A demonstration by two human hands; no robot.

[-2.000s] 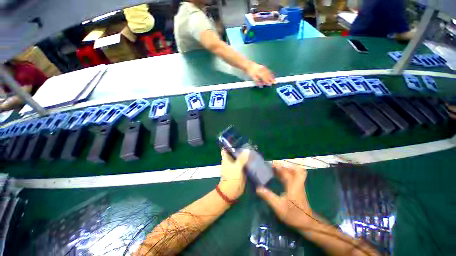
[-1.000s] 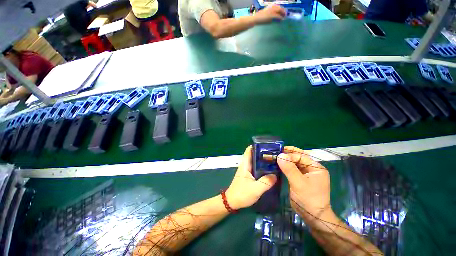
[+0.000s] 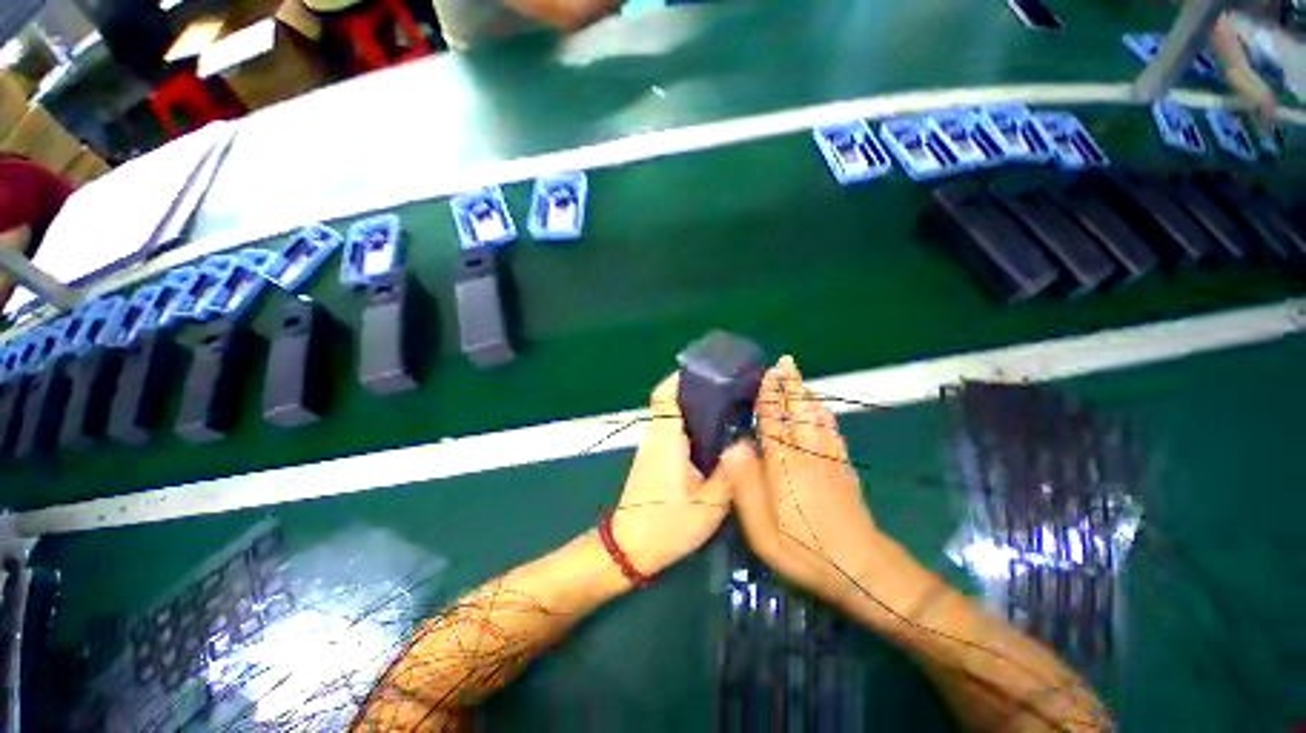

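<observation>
A dark grey housing [image 3: 719, 384] is upright between my two hands, just in front of the near pale strip. My left hand [image 3: 673, 480] holds it from the left side. My right hand [image 3: 795, 480] lies against its right side with the fingers extended upward and the thumb near its lower front. The housing's window is not clearly visible. No small piece shows in my right fingers. A glossy sheet with dark pieces [image 3: 759, 630] lies below my hands, partly covered by them.
Dark housings [image 3: 390, 337] stand in a row at left, with blue frames [image 3: 373, 251] behind. More housings [image 3: 1003, 244] and frames [image 3: 963, 139] are at right. Stacked dark sheets [image 3: 1038, 530] lie at right, glaring film [image 3: 294, 630] at left. A pale strip [image 3: 544, 433] crosses the bench.
The housing has tipped so its window with the small piece no longer shows. My right hand has gone from pinching at the window to lying along its side. The view has shifted.
</observation>
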